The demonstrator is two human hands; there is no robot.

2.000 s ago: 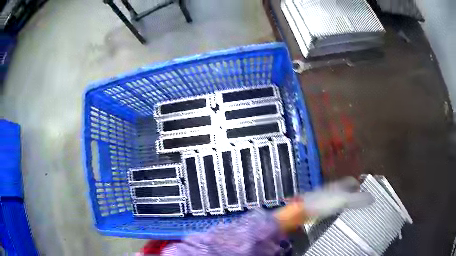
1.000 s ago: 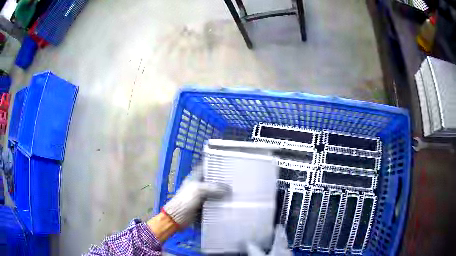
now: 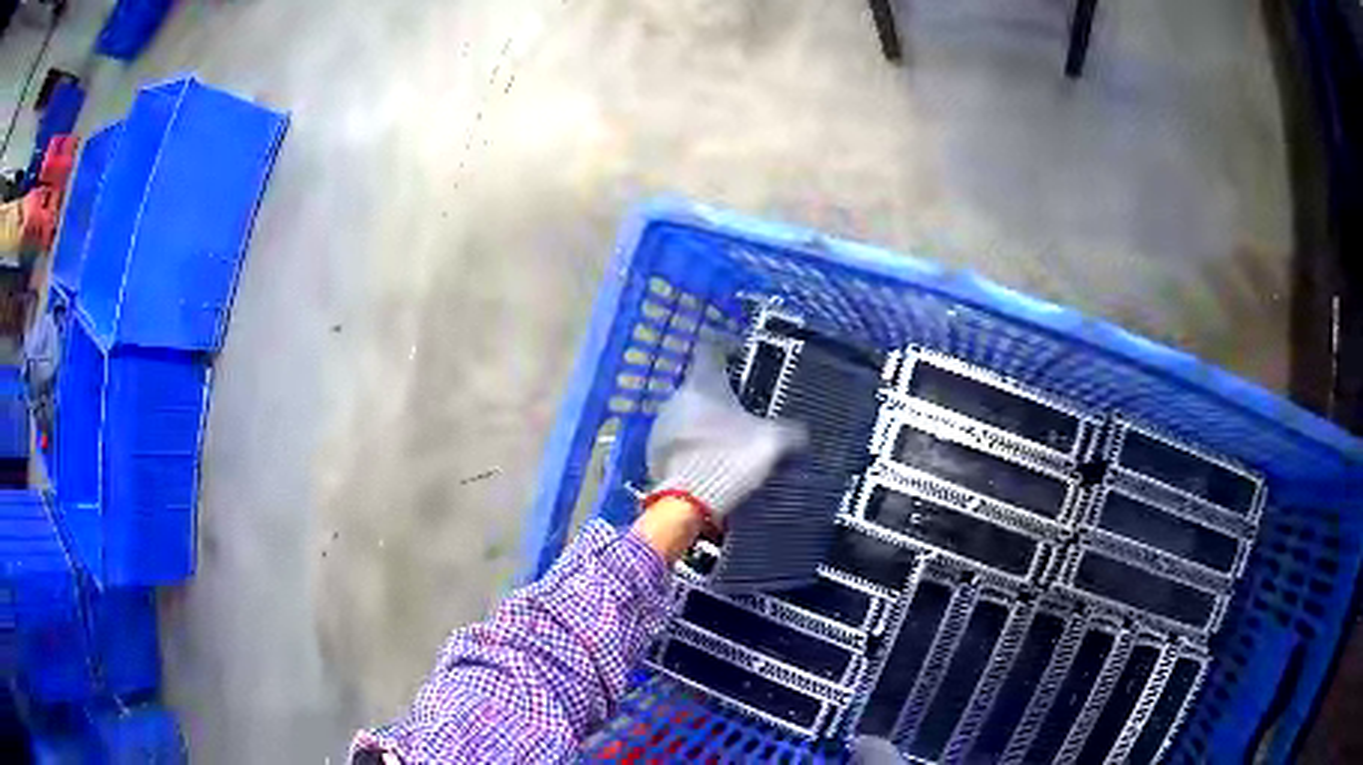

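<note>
My left hand [image 3: 721, 446], in a grey-white knit glove with a red cuff, grips an aluminium housing [image 3: 819, 471] inside the left part of the blue crate [image 3: 957, 284]. The housing stands on edge, with its grey ribbed face and part of its white toothed rim showing. Its lower part is hidden. Packed housings [image 3: 987, 426] with dark middles and white rims lie in rows to the right and below it. A small pale patch at the bottom edge looks like a fingertip of my right hand [image 3: 879, 750]; the rest is out of the picture.
Blue bins [image 3: 157, 254] stand on the floor at the left, with more blue bins [image 3: 60, 598] below them. Two dark stand legs [image 3: 1082, 33] show at the top. A dark bench edge [image 3: 1323, 194] runs along the far right. Grey floor lies between the bins and crate.
The view has swung left, so the crate sits further right and tilted. My left hand has brought the housing from above the crate down into its left part. My right hand has mostly left the picture.
</note>
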